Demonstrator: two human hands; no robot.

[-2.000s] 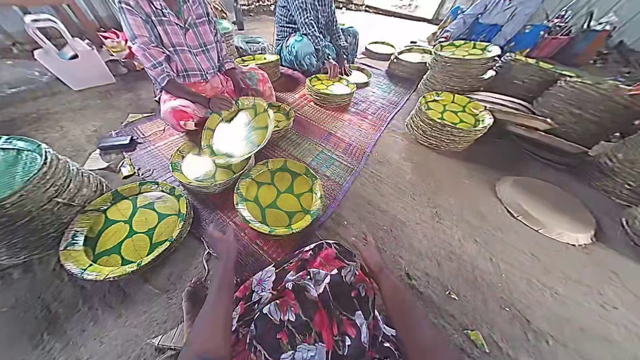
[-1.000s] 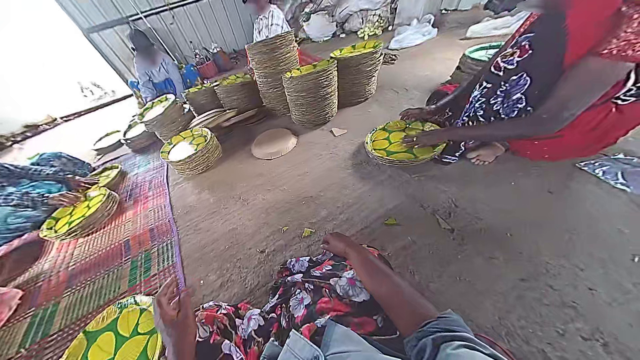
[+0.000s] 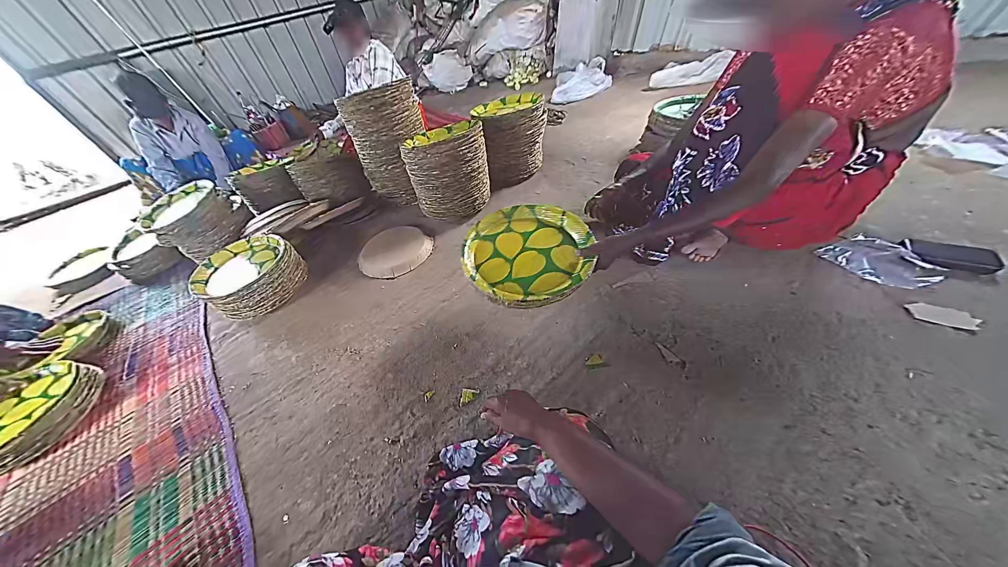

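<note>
My right hand (image 3: 513,413) rests at the knee of the floral skirt (image 3: 504,500), near small yellow-green scraps (image 3: 468,396) on the ground. Whether its fingers close on anything is not clear. My left hand is out of the picture. Beyond my right hand, a round tray with a yellow leaf pattern on green (image 3: 524,256) is held out, slightly tilted, by a co-worker's hand (image 3: 610,250) at its right rim. More layers show under its near edge.
At left lies a woven striped mat (image 3: 157,409) with stacked patterned trays (image 3: 47,405) on it. Tall stacks of trays (image 3: 446,173) and a flat brown disc (image 3: 395,252) stand farther back. A co-worker in red (image 3: 811,181) crouches at right, near a dark case (image 3: 953,256).
The view has swung far right since the earliest frame. The co-worker's patterned tray, low by their feet one second ago, is now held out farther left. My left hand has left the view.
</note>
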